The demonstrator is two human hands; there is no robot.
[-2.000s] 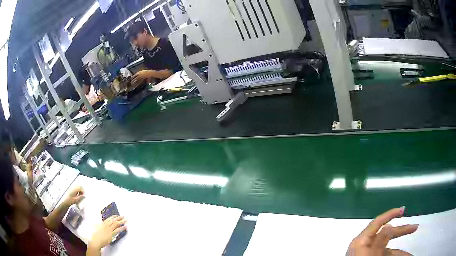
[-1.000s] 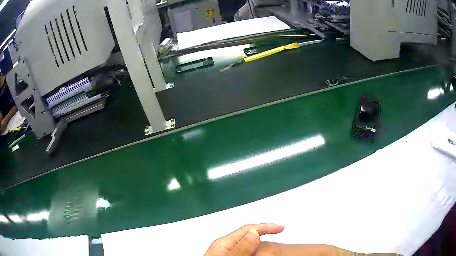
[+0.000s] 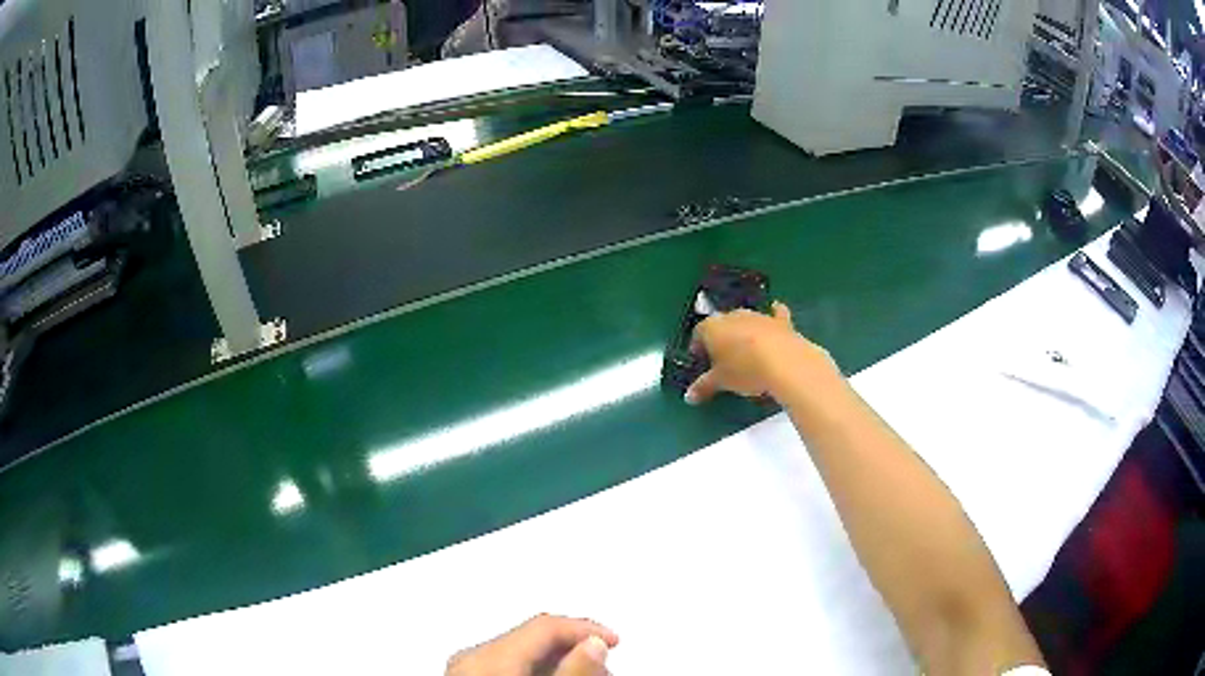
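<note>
A black open phone housing (image 3: 714, 288) lies on the green conveyor belt, a little right of the middle of the view. My bare right hand (image 3: 747, 354) reaches in from the lower right and grips its near part, thumb on the near side. The fingers cover part of the housing. My bare left hand (image 3: 535, 647) is at the bottom edge above the white mat, partly cut off, fingers curled in with the thumb tip close to them. Nothing shows in it.
The white mat (image 3: 714, 541) runs along the belt (image 3: 529, 330). Dark frames (image 3: 1103, 287) and a thin tool (image 3: 1060, 394) lie on it at right. Another dark part (image 3: 1064, 211) is on the belt. Beyond are a yellow-handled tool (image 3: 535, 136), a metal post (image 3: 218, 251) and a grey machine (image 3: 846, 79).
The view has swung right. My right hand has come into view and taken hold of the housing on the belt. My left hand stays low, its index finger now curled in.
</note>
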